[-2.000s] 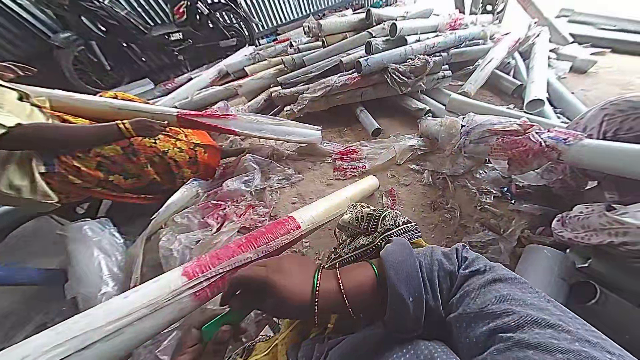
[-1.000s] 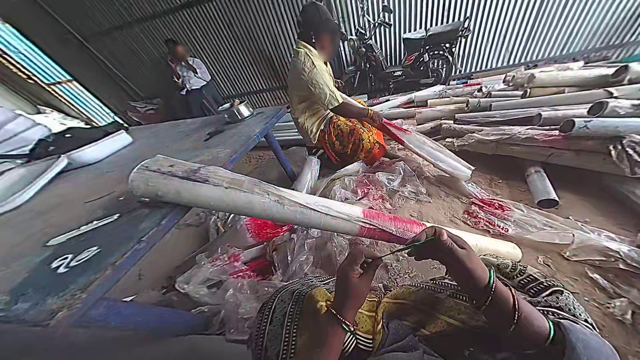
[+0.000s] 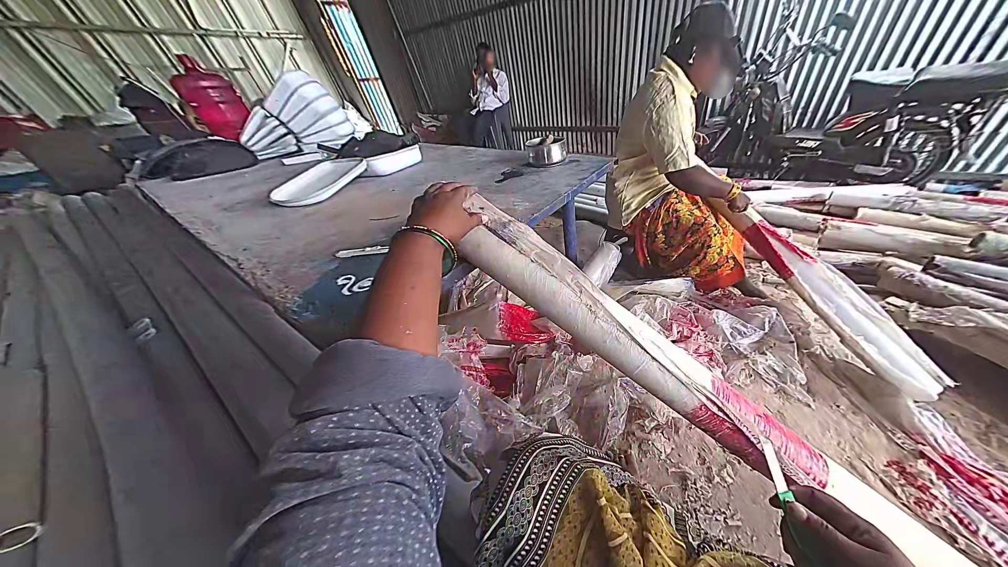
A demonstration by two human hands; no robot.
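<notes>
A long pale tube (image 3: 567, 311) wrapped in plastic film with a red printed band slants across my lap, from the blue-edged table down to the lower right. My left hand (image 3: 445, 211) grips its upper end, fingers over the rim. In my right hand (image 3: 839, 529), at the bottom right, is a small knife (image 3: 776, 472) with a green handle, its pale blade against the film at the red band. Part of the right hand is cut off by the frame edge. Crumpled clear and red plastic film (image 3: 575, 394) lies beneath the tube.
A co-worker (image 3: 650, 150) sits ahead, holding another wrapped tube (image 3: 858, 323). The low table (image 3: 260, 209) bears a white tray (image 3: 315, 183) and a metal pot (image 3: 546, 151). Many tubes (image 3: 890, 236) lie at right near a motorcycle (image 3: 835, 142). Another person (image 3: 491, 98) is farther back.
My hands, together near the red band a second ago, are now apart: the left is at the tube's upper end, the right lower down with the knife. The view has swung left since the first frame.
</notes>
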